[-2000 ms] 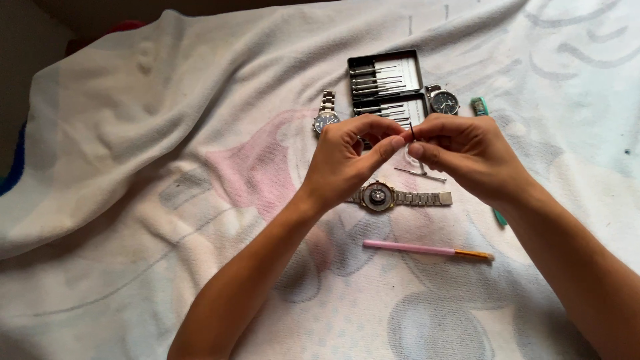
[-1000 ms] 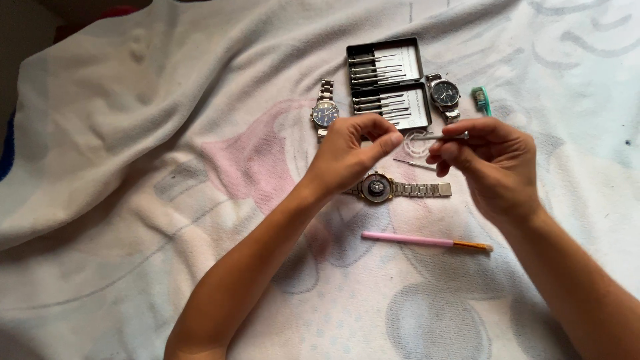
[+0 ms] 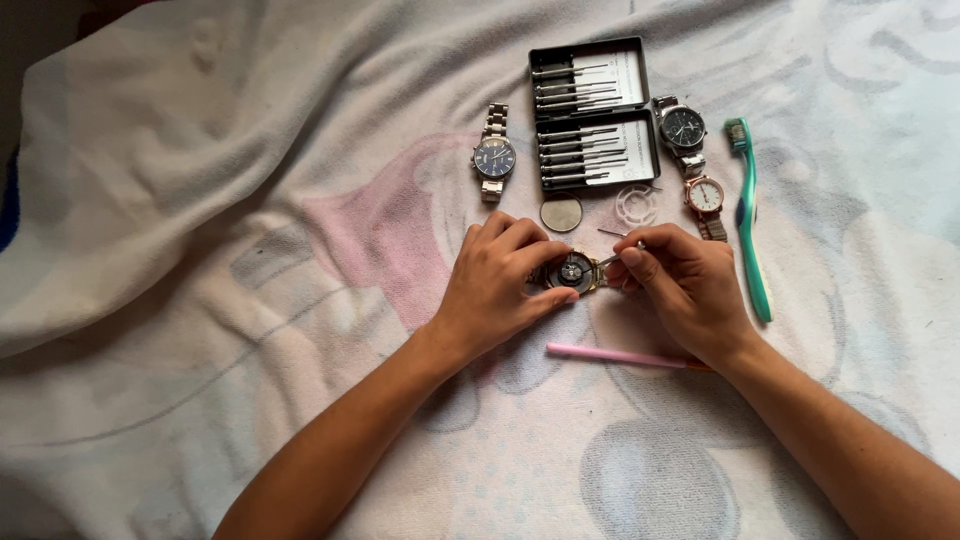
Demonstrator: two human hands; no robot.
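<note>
An opened wristwatch [image 3: 571, 271] lies back up on the blanket, its movement showing. My left hand [image 3: 510, 274] grips its case from the left between thumb and fingers. My right hand [image 3: 671, 281] pinches a slim metal precision screwdriver [image 3: 613, 259], whose tip reaches the right part of the open case; whether it touches a screw is too small to tell. Just above the watch lie a round metal case back [image 3: 561, 212] and a clear plastic ring [image 3: 637, 205]. Another thin screwdriver [image 3: 611, 232] lies partly hidden beside my right fingers.
A black screwdriver case [image 3: 651, 146] lies open beyond my hands, holding several screwdrivers. To its left is a blue-dial watch [image 3: 494, 158]; to its right are a black-dial watch [image 3: 682, 127] and a rose-gold watch [image 3: 704, 194]. A green toothbrush [image 3: 750, 225] lies far right, a pink-handled brush [image 3: 615, 355] nearer me.
My left hand has come down onto the opened watch and taken hold of its case. My right hand has brought the screwdriver down to the watch from above it.
</note>
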